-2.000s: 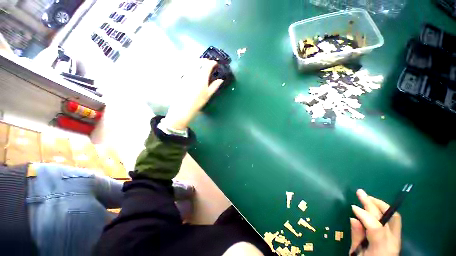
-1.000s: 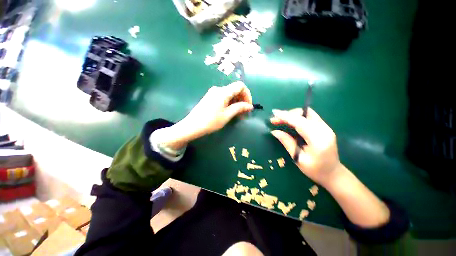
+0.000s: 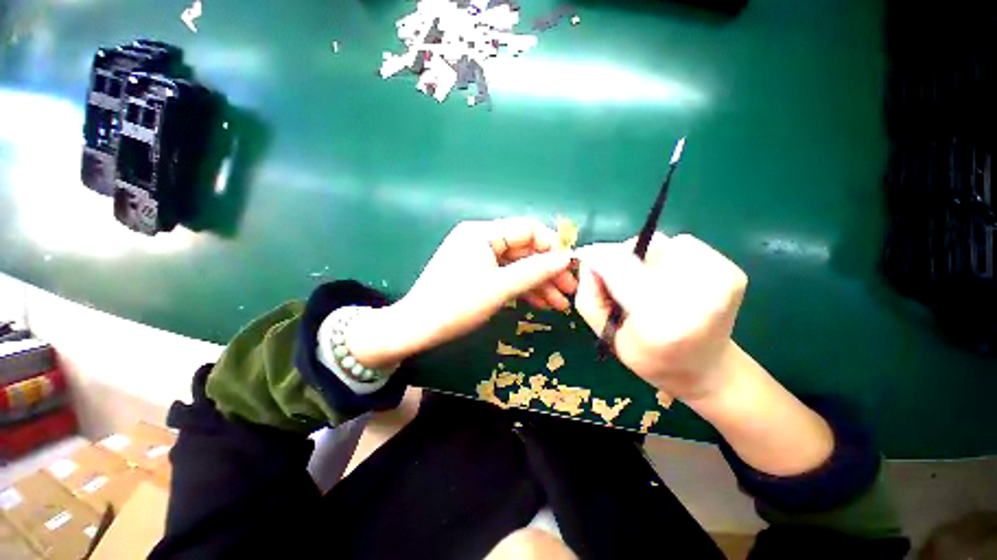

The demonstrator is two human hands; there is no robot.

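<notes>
My left hand (image 3: pixel 497 273) and my right hand (image 3: pixel 667 312) meet over the green mat near its front edge. A small tan piece (image 3: pixel 566 231) shows at the left fingertips, where the two hands touch; its exact shape is partly hidden. My right hand also holds black tweezers (image 3: pixel 656 208), which lie across the palm with the pale end pointing up and away. Tan backing scraps (image 3: pixel 547 394) lie on the mat below the hands, close to the edge.
A group of black housings (image 3: pixel 148 137) stands at the left. A pile of white and dark grey pieces (image 3: pixel 454 44) lies at the far side. A dark stacked mass (image 3: pixel 942 186) runs along the right edge. Cardboard boxes (image 3: pixel 55 498) and red items (image 3: pixel 33 399) are at lower left.
My hands have come together, and a tan piece now shows at the left fingertips. The view has shifted, so the tub is out of the picture.
</notes>
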